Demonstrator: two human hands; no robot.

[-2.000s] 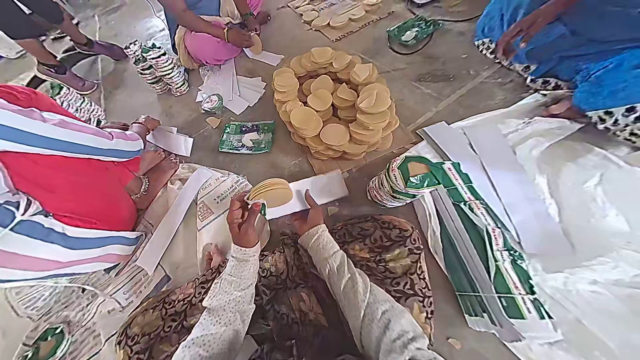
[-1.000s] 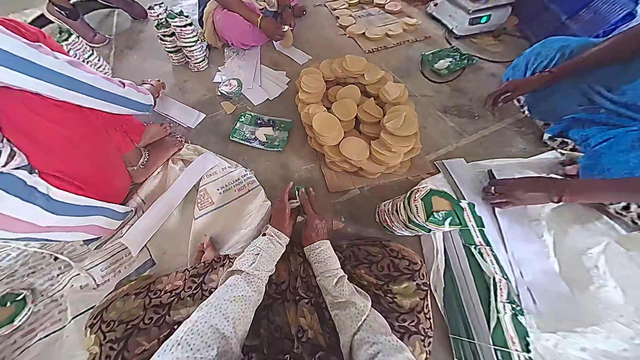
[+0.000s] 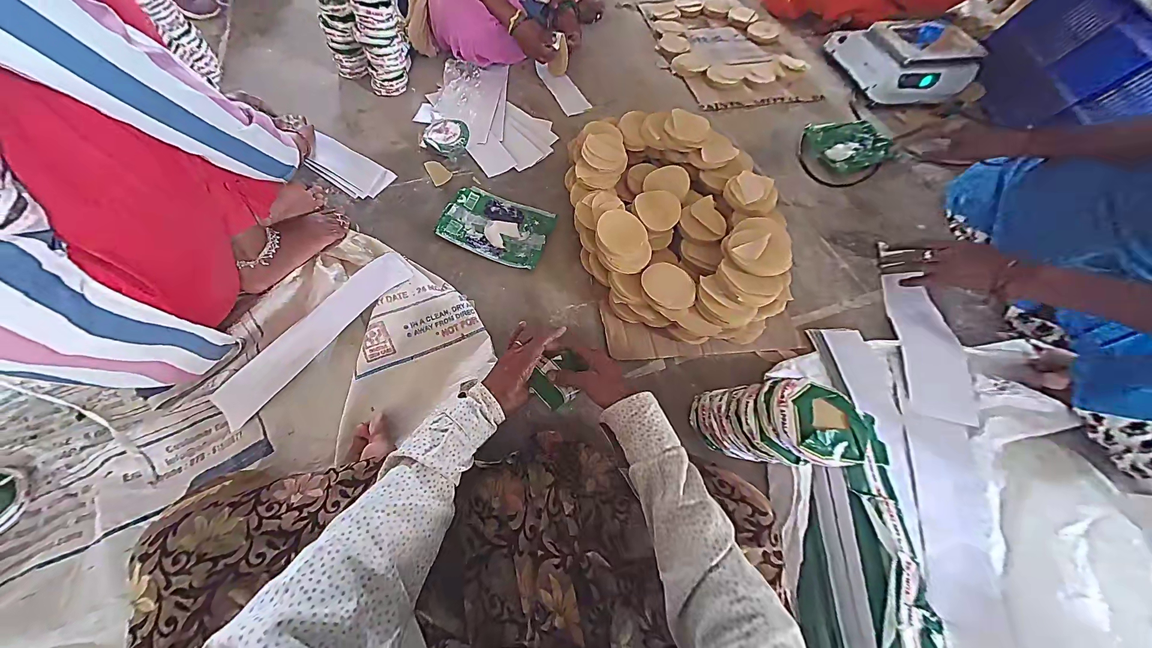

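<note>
Just above my lap, my left hand (image 3: 520,367) and my right hand (image 3: 594,376) meet around a small green and white packet (image 3: 551,385), partly covered by my fingers. The right hand's fingers close on it; the left hand's fingers are spread at its left side, and whether they grip it is unclear. Beyond my hands, stacks of thin tan discs (image 3: 657,211) form a ring with more discs inside, on a cardboard sheet (image 3: 630,340). A row of round green-and-white wrapped packs (image 3: 765,419) lies to the right of my right hand.
A green plastic wrapper (image 3: 497,229) lies ahead. White paper strips (image 3: 310,337) rest on printed sacking (image 3: 423,333) at left, others (image 3: 936,360) at right beside green wrapper sheets (image 3: 846,558). People sit left, right and ahead. A digital scale (image 3: 904,67) stands at the back right.
The discs and white strip seen in my hands two seconds ago are no longer visible; a green packet shows between them. The person at right has a hand on a white strip.
</note>
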